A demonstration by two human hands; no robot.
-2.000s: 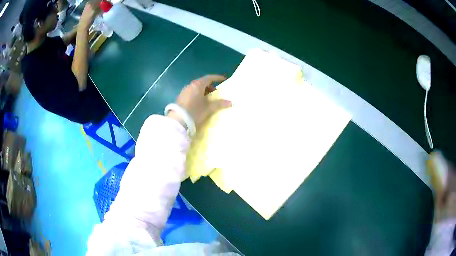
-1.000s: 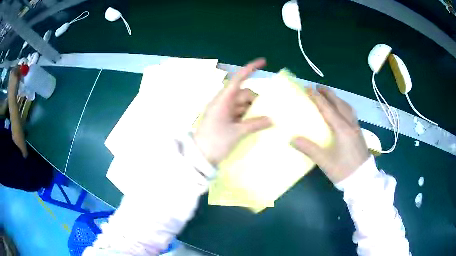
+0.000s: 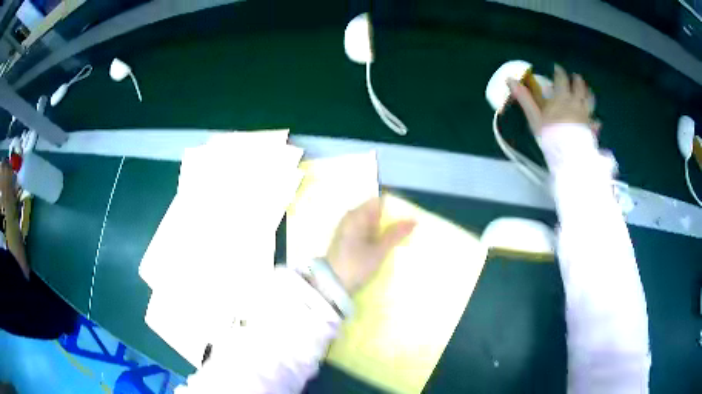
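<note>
My left hand (image 3: 362,242) rests on a yellow sticker sheet (image 3: 427,288) on the green table, thumb and fingers near its upper left part. Whether it grips the sheet cannot be told. My right hand (image 3: 566,104) reaches over the rail onto the conveyor, its thumb and fingers around a handheld product (image 3: 536,86) with a yellow face. A white product (image 3: 504,83) lies right beside it, its cord hanging towards the rail. Another product (image 3: 519,234) lies on the table right of the sheet, white shell up, partly behind my right sleeve.
A glaring stack of sheets (image 3: 223,238) lies left of my left hand. The grey rail (image 3: 454,171) separates table and conveyor. More corded products (image 3: 359,40) lie on the conveyor. A white bottle (image 3: 40,177), a person's arm (image 3: 9,200) and blue stools (image 3: 100,342) are at the far left.
My right hand has left the yellow sheet and moved up and right to the products on the conveyor. My left hand has lowered onto the sheet, which now lies flatter. The conveyor products appear further left.
</note>
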